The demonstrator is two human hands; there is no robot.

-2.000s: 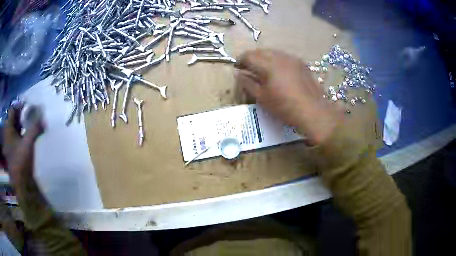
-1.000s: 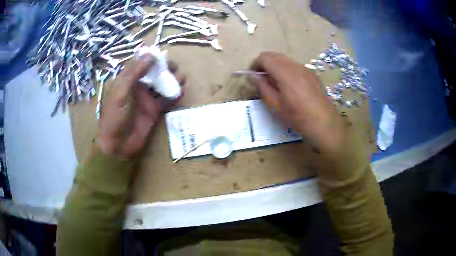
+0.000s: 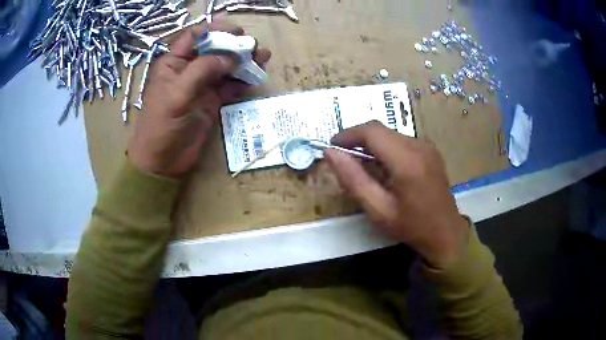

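Note:
My left hand [image 3: 183, 99] holds a white plastic body [image 3: 232, 50] above the upper left corner of the white card. My right hand [image 3: 399, 186] pinches a thin, shiny metal shaft [image 3: 345, 151] between thumb and fingers. The shaft's tip is in or over the small round grease cup [image 3: 298, 158]. The cup sits on the lower edge of the backing card [image 3: 312, 116]. A thin pale stick [image 3: 256, 158] lies on the card, reaching from the cup to past the card's lower left corner.
A large pile of forked metal shafts [image 3: 86, 46] lies at the upper left. Small metal fittings [image 3: 458, 66] are scattered at the right on the brown cardboard [image 3: 312, 199]. One round piece [image 3: 383, 73] lies above the card. A white scrap [image 3: 520, 136] lies far right, near the white table edge [image 3: 266, 247].
My left hand came in from the far left with the white body and has since moved up. My right hand has moved from above the card down to the cup with the shaft.

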